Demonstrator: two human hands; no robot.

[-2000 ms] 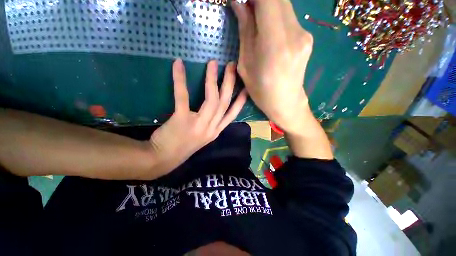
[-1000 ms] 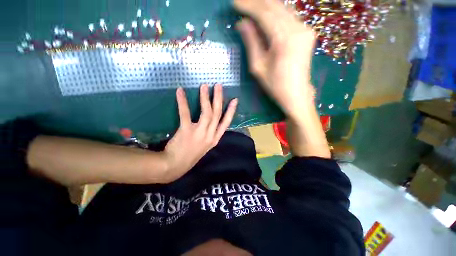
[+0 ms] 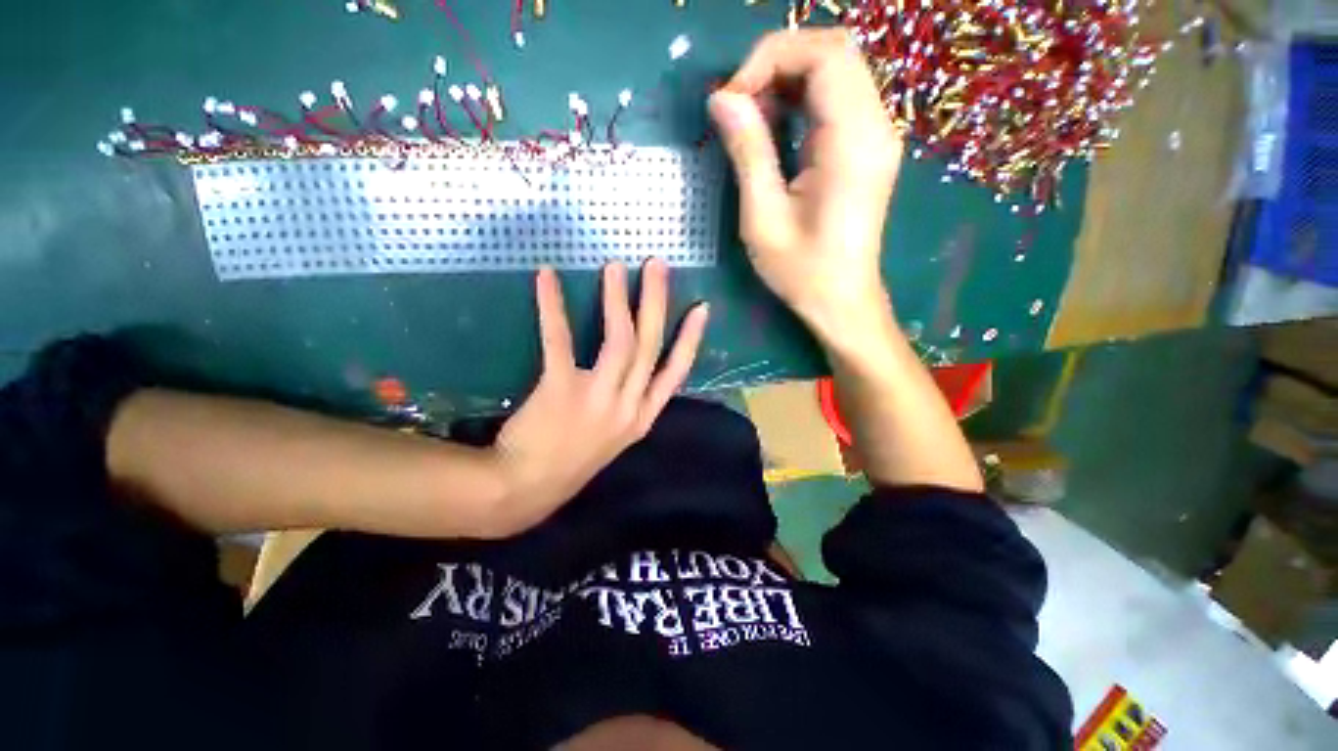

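The perforated plate [image 3: 455, 220] lies flat on the green mat, a row of gold heads along its far edge toward the left and middle. Their thin red lead wires [image 3: 279, 129] and white plug connectors [image 3: 339, 91] trail away from me. My left hand [image 3: 587, 389] is open, fingers spread, fingertips at the plate's near edge. My right hand [image 3: 822, 176] is beyond the plate's right end, thumb and index finger pinched on a tiny wired component [image 3: 709, 140]; a bit of dark red lead shows, its head is hidden or blurred.
A loose component pile [image 3: 998, 88] lies right of my right hand. Cardboard [image 3: 1152, 191] edges the bench on the right. A few loose components [image 3: 517, 21] lie at the back. A blue crate [image 3: 1306, 162] stands at far right. A red round object [image 3: 954, 389] is below my right wrist.
The view has shifted and shows the whole plate. My right hand has left the plate's right end and its thumb and index finger have closed together. My left hand stays at the near edge.
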